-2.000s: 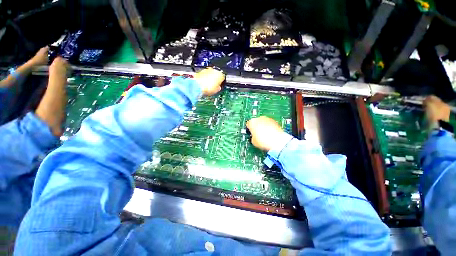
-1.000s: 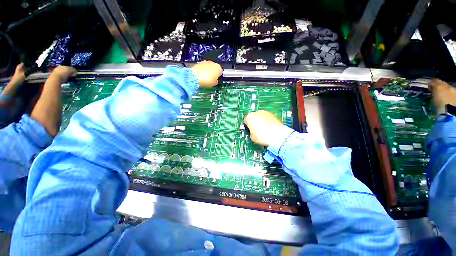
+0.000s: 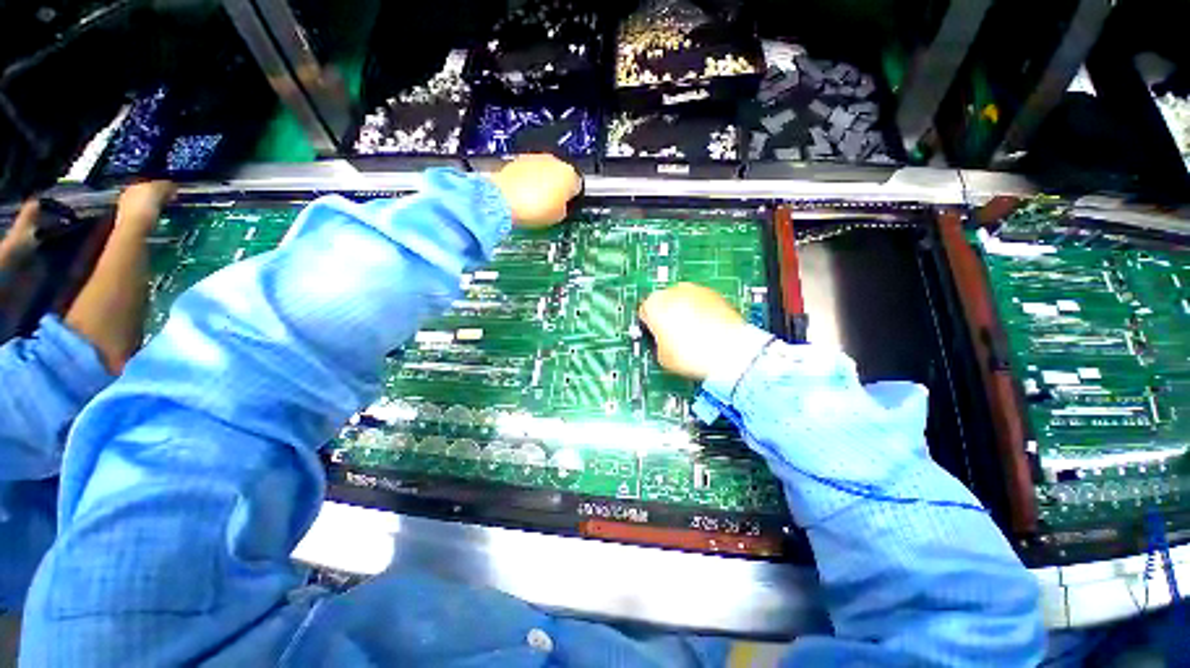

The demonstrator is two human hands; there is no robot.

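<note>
A large green printed circuit board (image 3: 496,379) lies in a black carrier (image 3: 457,506) in front of me. My left hand (image 3: 539,191) is at the board's far edge, beside the metal rail, with its fingers curled and their tips hidden. My right hand (image 3: 694,330) is over the board right of its middle, fingers bent down. Whether a small part is pinched in either hand cannot be seen. A blue band and cord show at my right cuff (image 3: 726,399).
Bins of white parts (image 3: 424,111), blue parts (image 3: 538,129), yellow-tan parts (image 3: 672,50) and grey-white blocks (image 3: 822,105) stand behind the metal rail (image 3: 900,191). Another board (image 3: 1070,379) lies at the right. Another person's arm (image 3: 115,281) reaches in at the left.
The other person's arm at the right has left the picture. The boards and bins have shifted slightly in view. My left hand sits slightly higher in the picture; my right hand has barely moved.
</note>
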